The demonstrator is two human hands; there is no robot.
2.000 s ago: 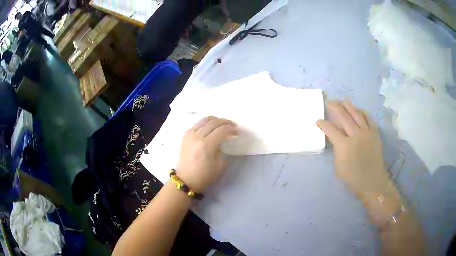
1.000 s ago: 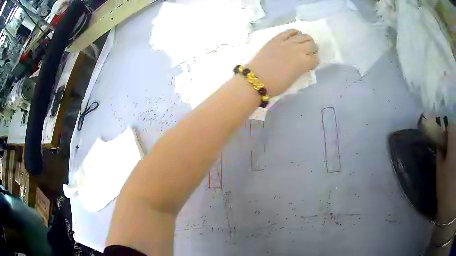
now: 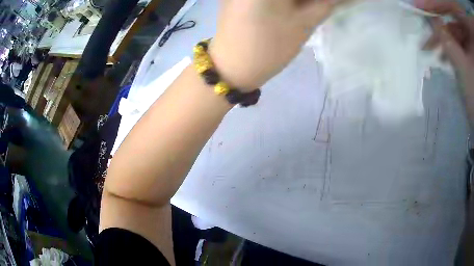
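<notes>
A white fabric piece hangs, blurred, between my two hands above the pressing table cover. My left hand is at the top centre, close to the camera, its fingers partly cut off by the top edge at the piece's upper left. My right hand is at the upper right edge, blurred, with its fingers at the piece's upper right. A white stack lies at the table's left side, mostly hidden behind my left forearm.
A small dark looped object lies at the far left corner of the table. Drawn guide lines mark the cover. Dark embroidered garments are beside the table's left edge. Wooden stools stand beyond, on green floor.
My left hand has come nearer the camera from the pile of pieces. A white piece is now raised between both hands. My right hand has moved up from beside the iron. The view has shifted.
</notes>
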